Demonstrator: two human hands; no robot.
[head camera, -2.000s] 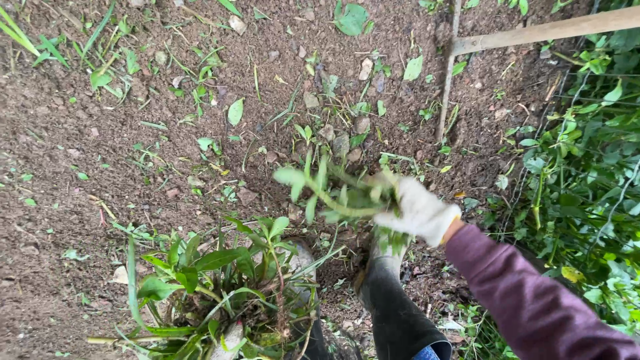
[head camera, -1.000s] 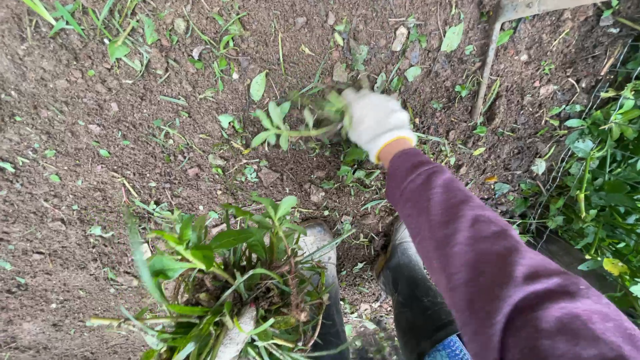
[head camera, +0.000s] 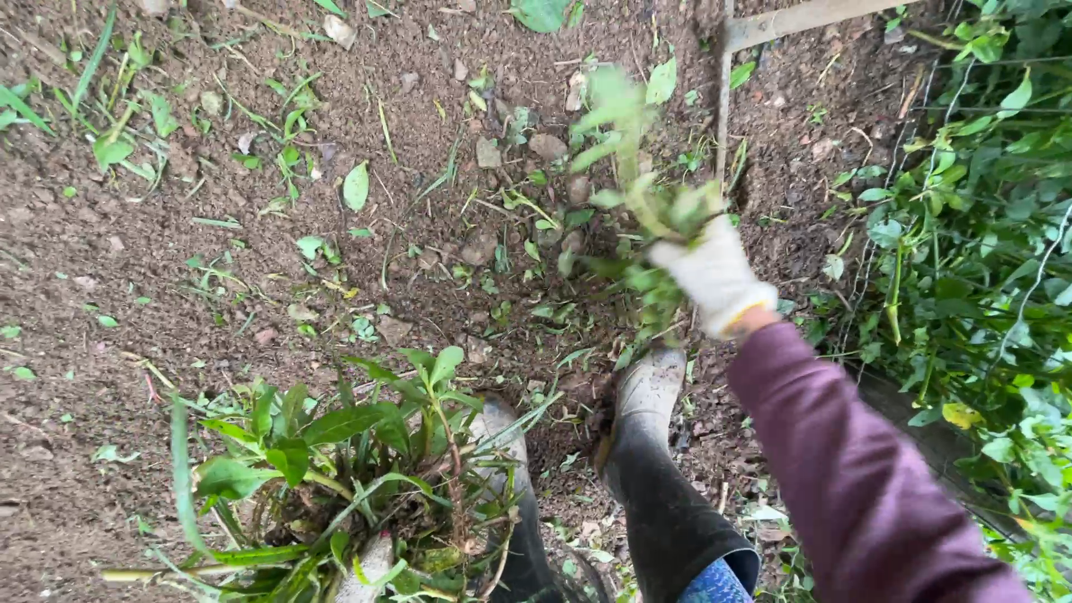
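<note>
My right hand (head camera: 712, 272), in a white knit glove with a yellow-edged cuff, grips a leafy green weed (head camera: 641, 180), blurred by motion, above the soil in front of my right boot. At the lower left, a large bunch of pulled weeds (head camera: 352, 444) with roots and soil hangs in front of my left boot. Under this bunch a pale gloved part of my left hand (head camera: 368, 569) shows at the bottom edge; leaves cover most of it, and the bunch lies over and around it.
A metal tool head on a wooden handle (head camera: 804, 23) lies at the upper right. Wire fencing (head camera: 950, 126) and dense green plants (head camera: 988, 310) line the right side. My rubber boots (head camera: 662, 494) stand on brown soil (head camera: 100, 276) strewn with stones and cut leaves.
My right hand, with the weed in it, has moved to the right and back towards my right boot since a second ago. The bunch at the left remains over my left hand.
</note>
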